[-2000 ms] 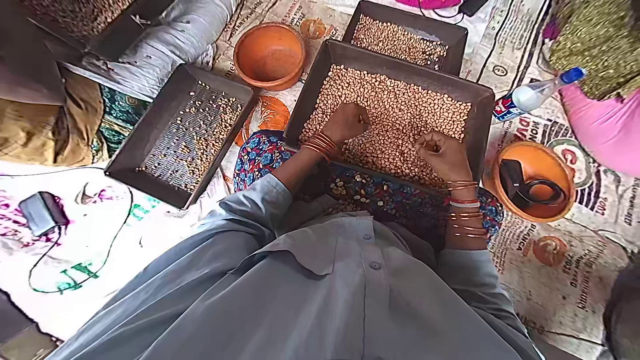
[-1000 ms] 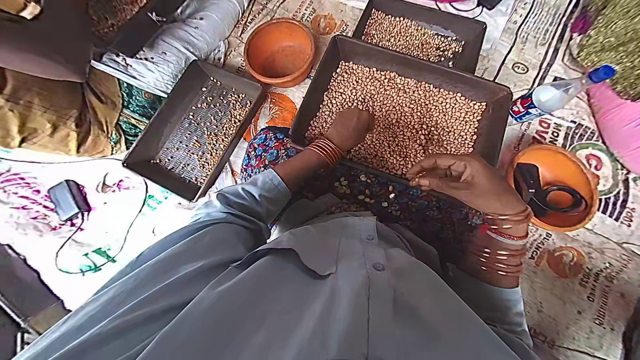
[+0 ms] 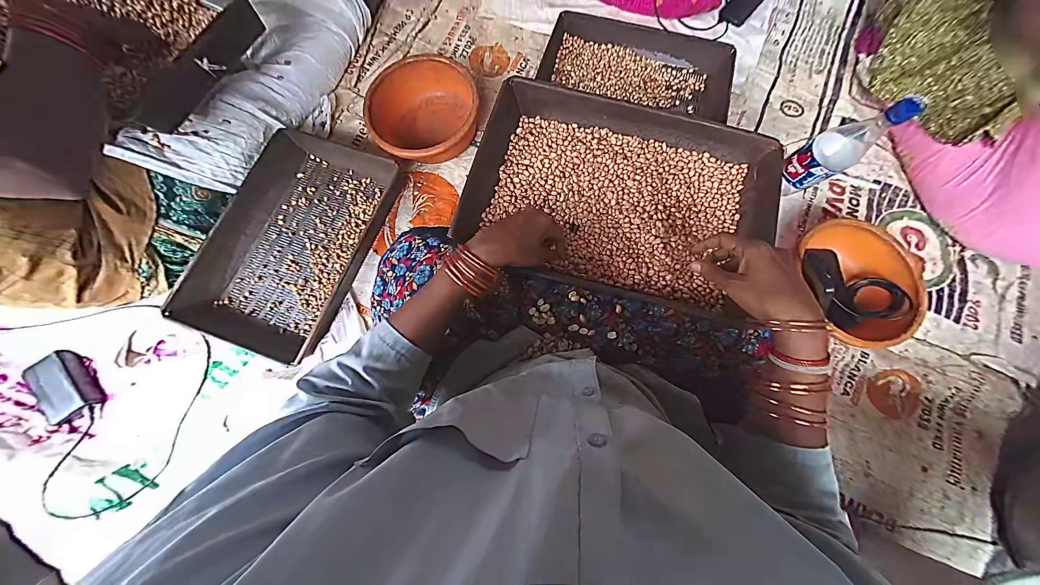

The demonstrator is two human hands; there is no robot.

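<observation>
A dark metal tray (image 3: 764, 179) full of light brown beans or nuts (image 3: 617, 179) rests on my lap over flowered cloth. My left hand (image 3: 524, 237) is curled over the tray's near left part; its fingertips are turned away, so whether it holds a bean cannot be seen. Over the near right part is my right hand (image 3: 751, 272), thumb and forefinger bent close together; anything between them is too small to tell. Several pale pieces (image 3: 569, 313) lie on the flowered cloth below the tray's near edge.
At the left lies a slotted tray (image 3: 284, 236) with scattered pieces; another tray (image 3: 642, 73) stands beyond mine. Around me are a clay bowl (image 3: 422, 106), an orange bowl (image 3: 877, 244) with a black cable, a plastic bottle (image 3: 841, 146) and a black adapter (image 3: 63, 387). Another person's arm shows at upper left.
My right hand was lower in the tray two seconds ago, then lifted with fingers extended at its near edge; now its fingers are bent over the beans. My left hand stays at the near left part.
</observation>
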